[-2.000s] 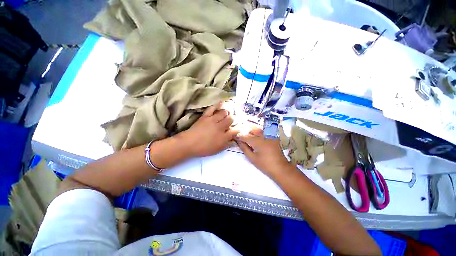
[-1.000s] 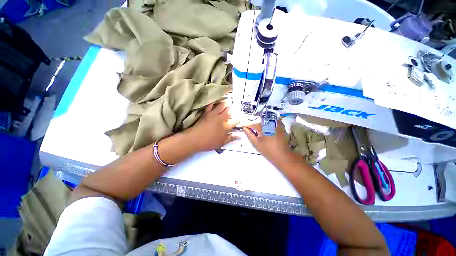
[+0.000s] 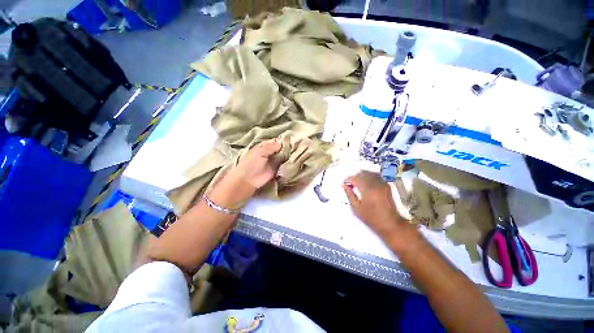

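My left hand grips a bunched fold of the khaki cloth on the table, left of the needle area. The cloth runs from my hand to the back left of the table. My right hand is on the table in front of the presser foot, with thumb and fingers close together; I cannot tell if anything is between them. The white sewing machine with "JACK" lettering stands at the right. Small khaki cut pieces lie under its arm, right of my right hand.
Scissors with pink-red and black handles lie at the right. The ruled table edge runs along the front. More khaki cloth lies low at the left. A black bag and blue crates are left of the table.
My left hand has moved left, away from the needle, and now clutches the cloth. My right hand has come slightly away from the presser foot. The view has shifted, showing more floor at the left.
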